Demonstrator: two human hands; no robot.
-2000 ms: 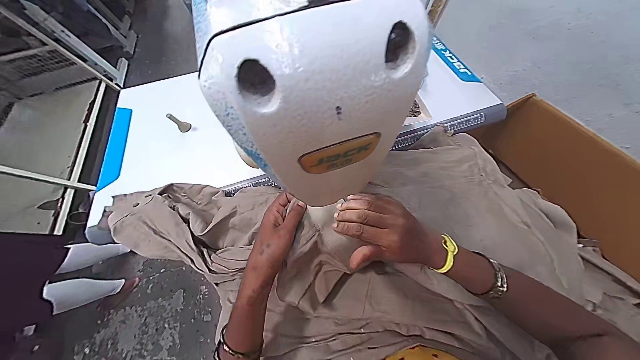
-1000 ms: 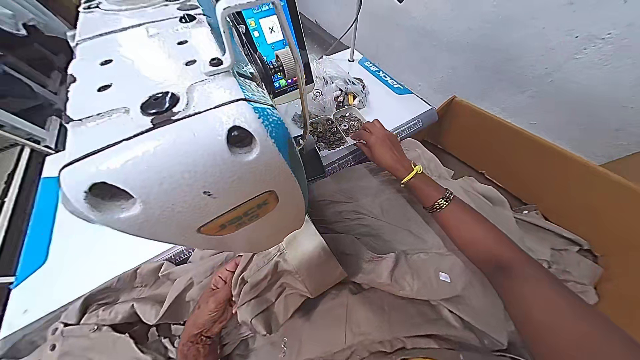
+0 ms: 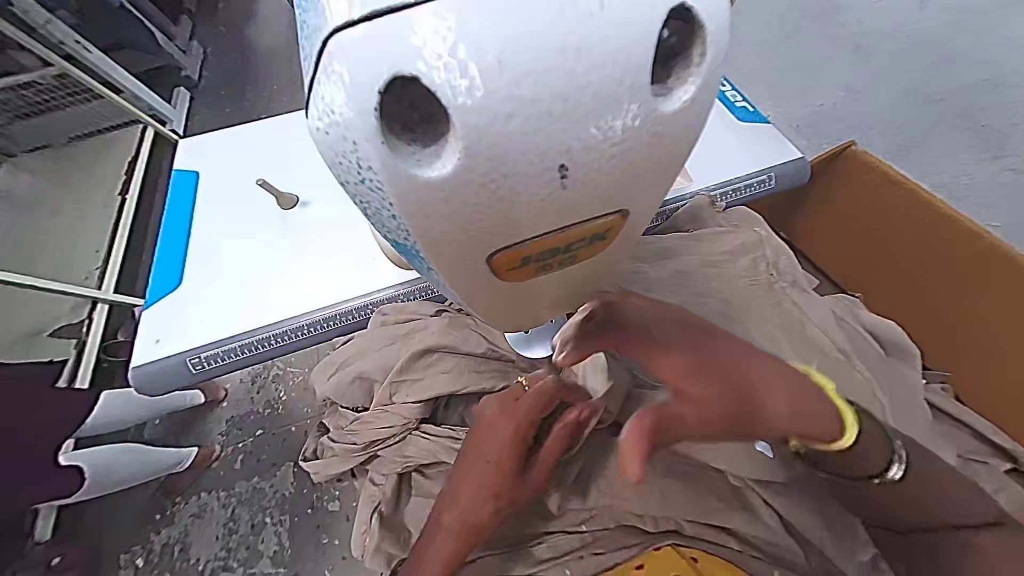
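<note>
The white head of a Jack sewing machine (image 3: 512, 152) fills the upper middle of the head view. Below it, a round metal part (image 3: 534, 339) shows beside my right fingertips. Beige fabric garments (image 3: 424, 352) lie bunched under the machine and across my lap. My left hand (image 3: 524, 436) pinches a fold of the beige cloth just below the machine head. My right hand (image 3: 680, 376) is raised over the cloth, its thumb spread from the fingers, with the index fingertip close to the metal part. Whether a small thing is between its fingertips cannot be told.
The white machine table (image 3: 240, 248) has a ruler strip along its front edge, and a small beige spoon-shaped piece (image 3: 278, 194) lies on it. A brown cardboard panel (image 3: 904, 272) stands at the right. Another person's legs (image 3: 136, 440) are at the lower left, near a metal rack (image 3: 120, 240).
My right hand has come back from the tray of small metal parts to the cloth under the machine head. My left hand stays on the fabric. The view has swung to the left.
</note>
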